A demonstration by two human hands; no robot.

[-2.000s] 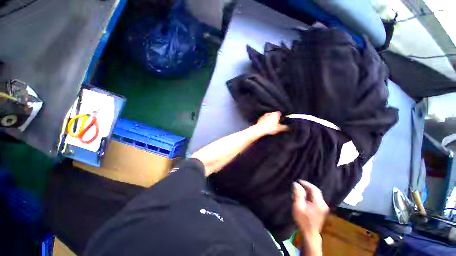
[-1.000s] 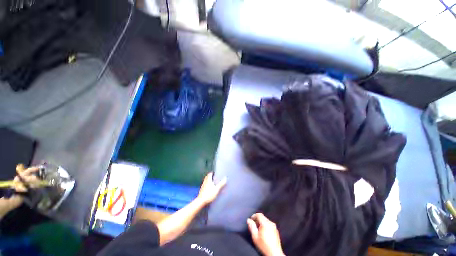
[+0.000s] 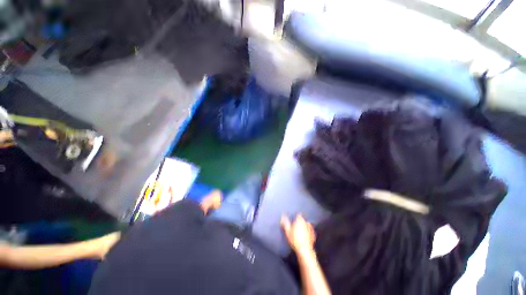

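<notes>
A large black gathered garment bundle (image 3: 398, 167) lies on the grey padded table (image 3: 288, 173), tied around its middle with a pale strip (image 3: 396, 200). A small white piece (image 3: 444, 241) shows on its lower right. My right hand (image 3: 300, 233) is at the bundle's lower left edge, over the table, with fingers apart and nothing seen in it. My left hand (image 3: 211, 201) is small and blurred beside my torso, left of the table; its fingers are partly hidden and its grip is unclear.
Scissors (image 3: 153, 193) lie on white paper at left. A blue plastic bag (image 3: 245, 118) sits on the green floor (image 3: 219, 158). Another person's forearm (image 3: 57, 252) reaches in from the left, below an iron (image 3: 75, 147) on another table. A padded board (image 3: 386, 55) spans the back.
The view has swung left, and the bundle sits further right. My left hand let go of the bundle and moved left beside my body. My right hand has moved to the bundle's left side.
</notes>
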